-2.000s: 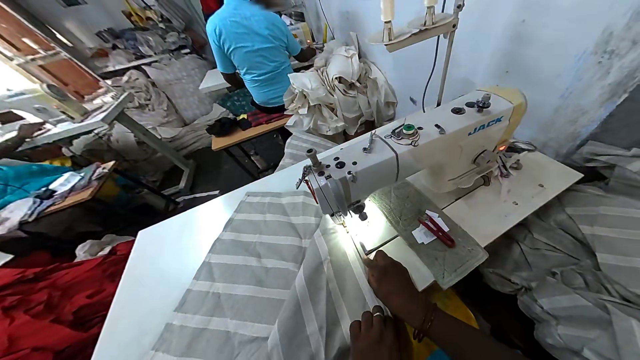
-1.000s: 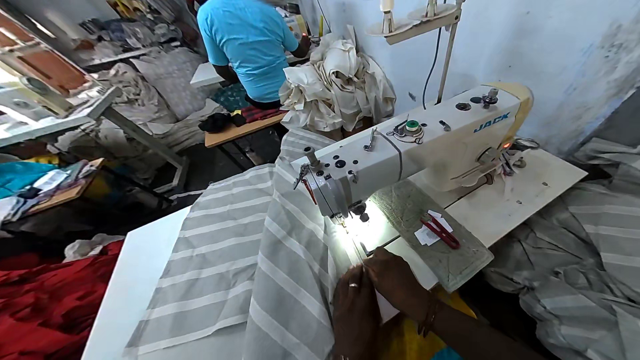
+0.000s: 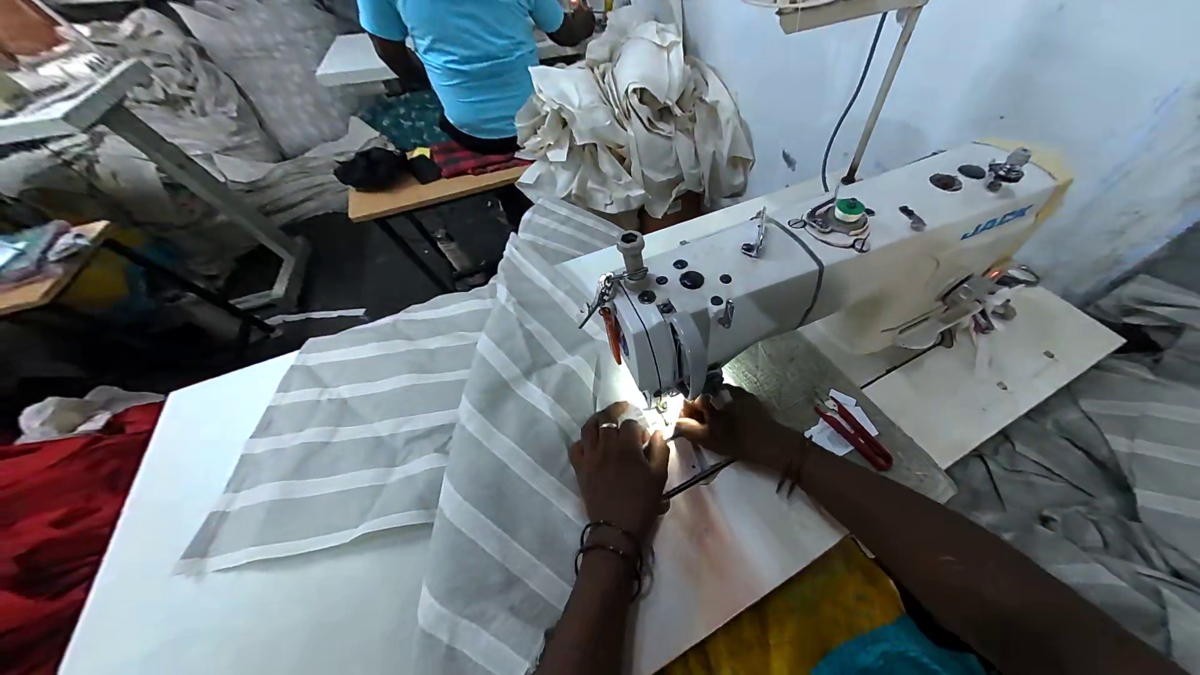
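Grey fabric with white stripes (image 3: 511, 403) lies folded over the white table (image 3: 309, 600) and runs under the head of a Jack sewing machine (image 3: 778, 272). My left hand (image 3: 623, 459), with a ring and dark bangles, presses on the fabric's edge just in front of the lit needle area. My right hand (image 3: 741, 427) is at the right of the needle, fingers bent close to the presser foot; whether it pinches cloth is hidden. Red-handled thread snips (image 3: 855, 436) rest on white scraps at the right of my right hand.
Red cloth (image 3: 66, 525) is heaped at the left. More striped fabric (image 3: 1078, 469) hangs at the right. Beyond the machine, a person in a blue shirt (image 3: 478, 66) is beside piled cream cloth (image 3: 647, 122). A wooden bench (image 3: 441, 192) stands behind the table. A thread stand (image 3: 881, 103) rises behind the machine.
My left hand has moved up toward the needle, and my right hand has moved to the needle's right side. The striped fabric has shifted and folded over itself. The view has moved closer.
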